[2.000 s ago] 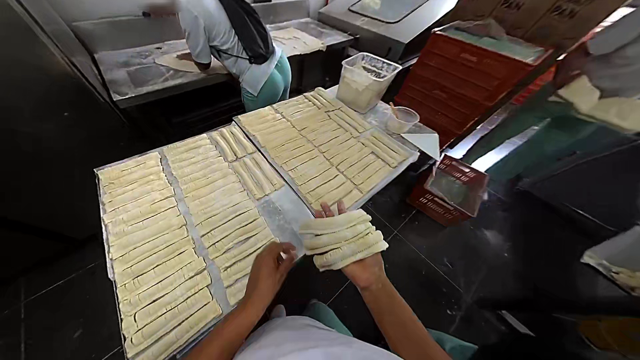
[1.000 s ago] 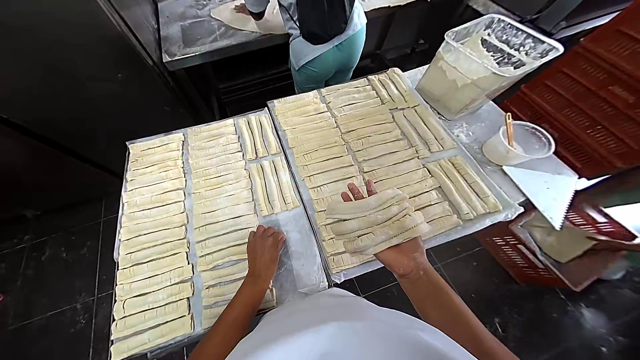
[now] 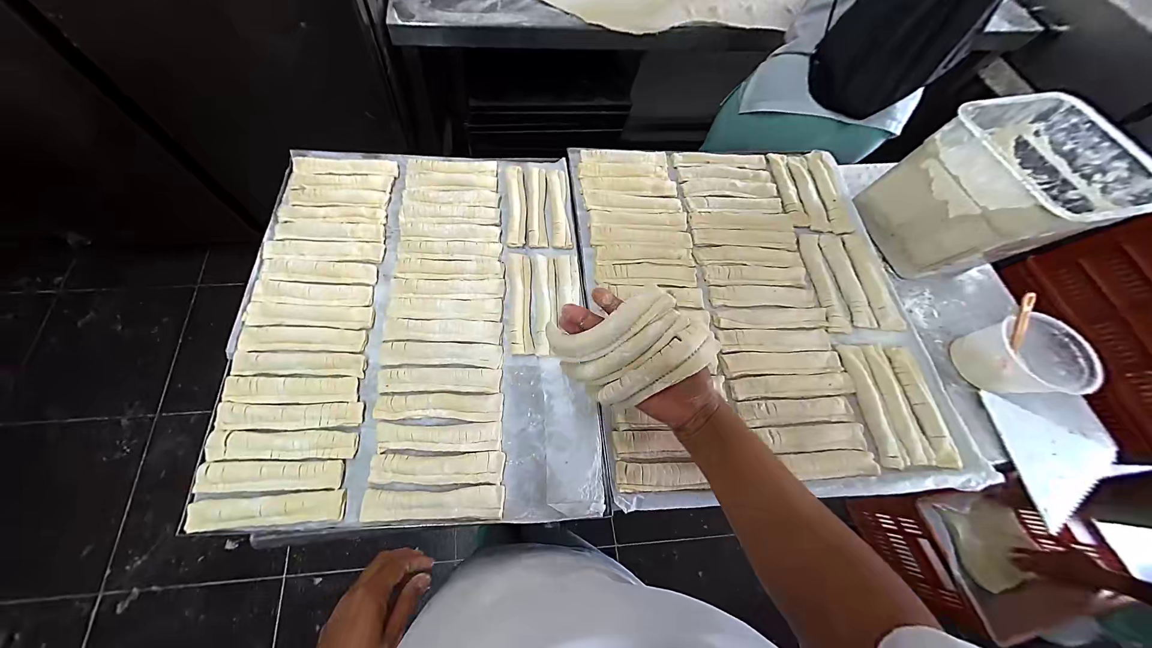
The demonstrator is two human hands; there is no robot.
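Observation:
Several filled dough strips [image 3: 639,346] lie draped across my right hand [image 3: 679,396], whose palm faces up with fingertips showing at their left end. It is above the left part of the right baking tray [image 3: 976,468]. My left hand [image 3: 382,594] holds nothing, its fingers a little bent, below the front edge of the left baking tray [image 3: 576,486]. Both paper-lined trays carry rows of pale dough strips [image 3: 283,390]. On the left tray, upright strips fill the back of the third column, and bare paper shows in front of them.
Right of the trays stand a floury plastic tub [image 3: 954,198], a small cup [image 3: 1026,355] with a brush handle and a white scraper [image 3: 1048,450]. Red crates [image 3: 1089,297] are at the right. A person [image 3: 801,108] stands behind; another person's hand [image 3: 1062,567] is at lower right.
My left hand has moved from over the left tray to below its front edge. Another person's hand has come into view at lower right. The view has shifted.

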